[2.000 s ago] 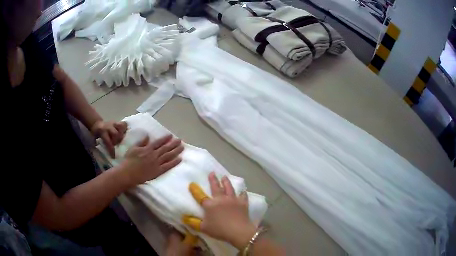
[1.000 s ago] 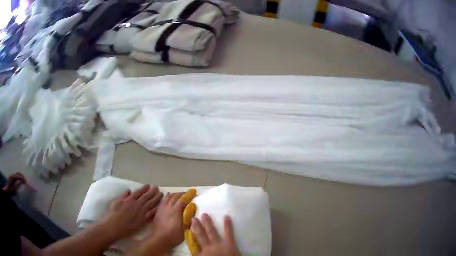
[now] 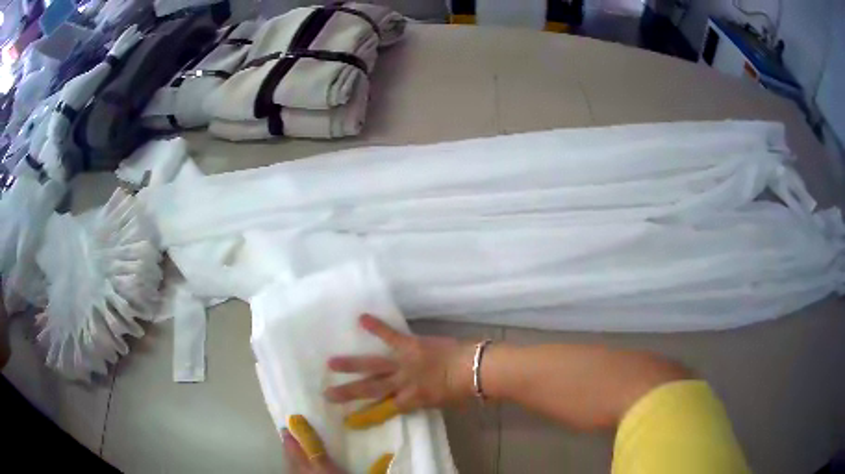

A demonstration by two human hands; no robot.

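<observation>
A folded curtain bundle, white and thick, stands at an angle at the near table side, its far end over the long panel's edge. My right hand, with a yellow finger cot and a bracelet, lies on it, fingers spread. My left hand, with a yellow cot, is cut off by the bottom edge and holds the bundle's near left side. Another yellow cot tip shows at the bottom; whose finger it covers is unclear.
A waiting sheer curtain stretches across the table. A fanned pleated curtain and a tieback are at left. Strapped beige bundles and a dark grey one are at the far left.
The bundle has turned from lying sideways to pointing away from me. The other person's hands have left it. My right hand has moved onto its middle; my left is lower down at its left side.
</observation>
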